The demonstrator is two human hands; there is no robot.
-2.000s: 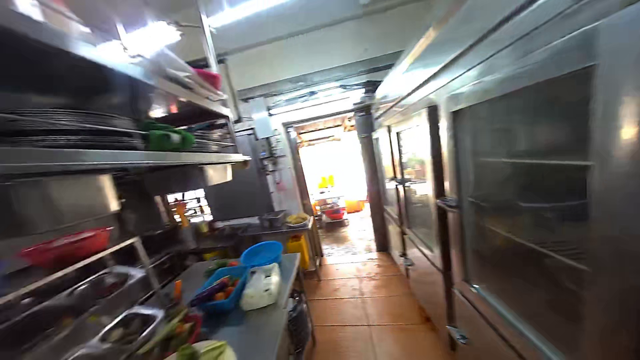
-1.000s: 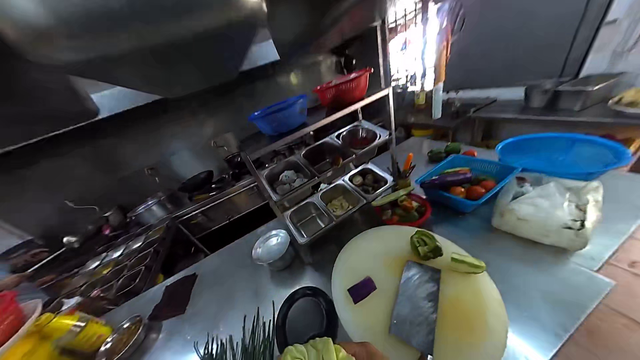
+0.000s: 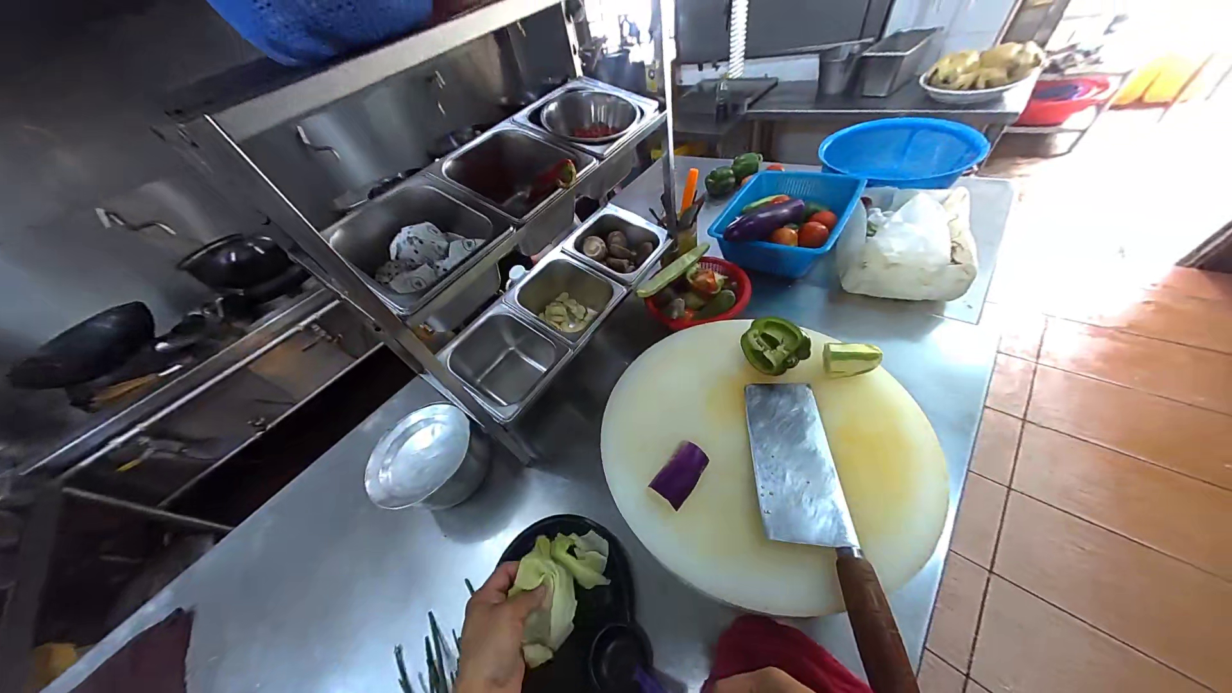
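Observation:
My left hand [image 3: 500, 626] holds pale green cabbage leaves [image 3: 551, 592] over a black plate [image 3: 587, 635]; a black ladle [image 3: 619, 654] lies on the plate's near side. My right hand [image 3: 760, 681] shows only partly at the bottom edge, against a dark red cloth [image 3: 780, 654]; its fingers are mostly hidden. Beyond it, a cleaver [image 3: 794, 472] with a wooden handle lies on the round white cutting board [image 3: 664, 404]. Also on the board are a piece of purple eggplant [image 3: 680, 474], a cut green bell pepper [image 3: 774, 346] and a piece of pale green vegetable [image 3: 852, 359].
A lidded metal pot [image 3: 428, 457] stands left of the board, beside the rack of steel food pans [image 3: 505, 356]. Behind the board are a red basket [image 3: 736, 298], a blue vegetable basket [image 3: 837, 197], a plastic bag [image 3: 905, 245] and a blue colander [image 3: 903, 149]. Green stalks [image 3: 433, 654] lie near my left hand.
The view has swung from the aisle down to the counter and come closer. One second ago the cabbage was at the bottom edge; now my left hand shows with its leaves over the black plate.

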